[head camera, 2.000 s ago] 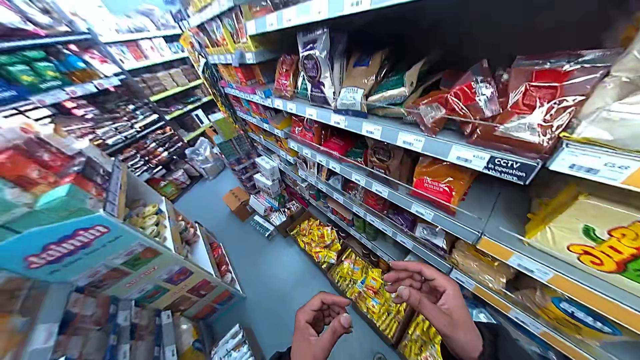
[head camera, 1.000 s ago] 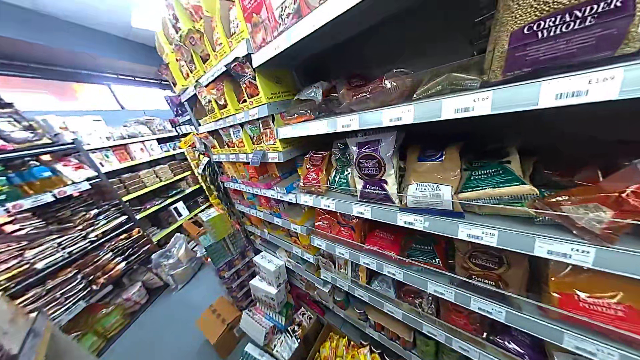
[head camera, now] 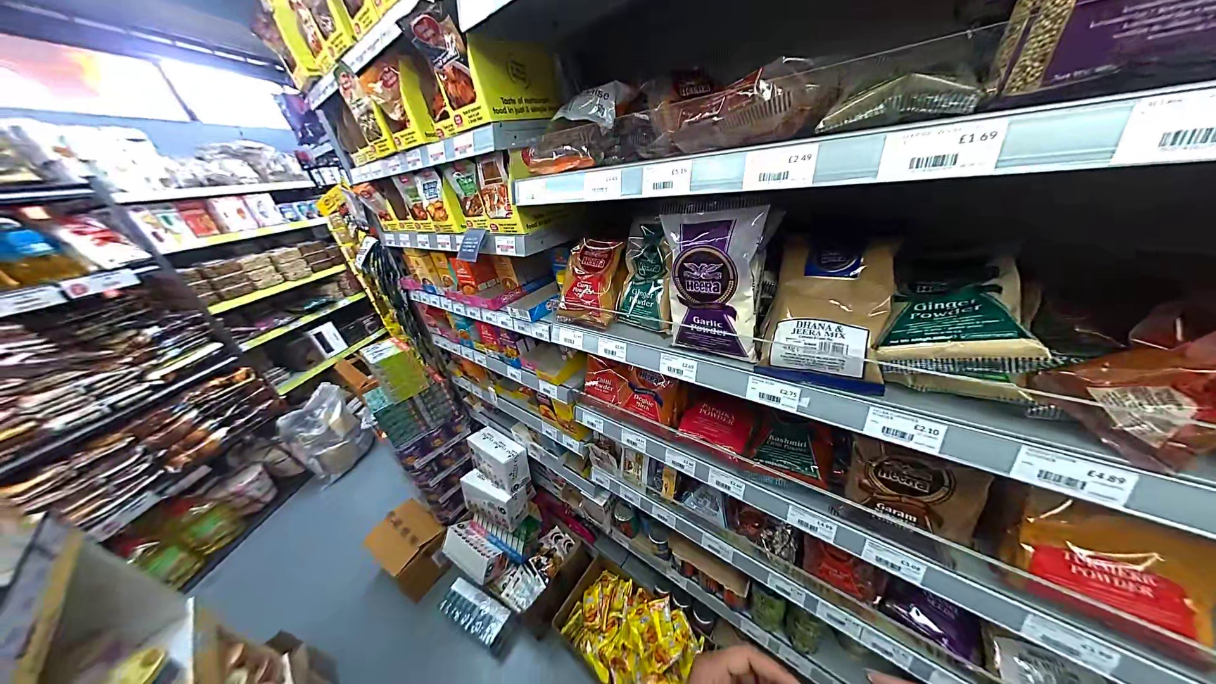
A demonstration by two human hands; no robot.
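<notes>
Only a small part of a hand [head camera: 741, 665] shows at the bottom edge, beside a carton of yellow packets [head camera: 632, 627]; which hand it is and what it holds cannot be told. A sliver of skin at the bottom edge further right may be the other hand. Above them, spice bags stand on metal shelves: a white and purple garlic powder bag [head camera: 712, 275], a dhana and jeera mix bag [head camera: 826, 313], a green-labelled ginger powder bag [head camera: 959, 318] and an orange turmeric powder bag [head camera: 1107, 570].
Small white boxes [head camera: 499, 461] are stacked on the floor by an open cardboard box [head camera: 407, 546]. A clear plastic bag [head camera: 326, 432] lies further down the aisle. Shelving with a yellow edge strip [head camera: 275, 290] lines the left, and a display unit [head camera: 104, 617] juts in at lower left.
The view has swung up and left along the shelves. Both hands, raised and empty-looking two seconds ago, have dropped almost entirely out of view.
</notes>
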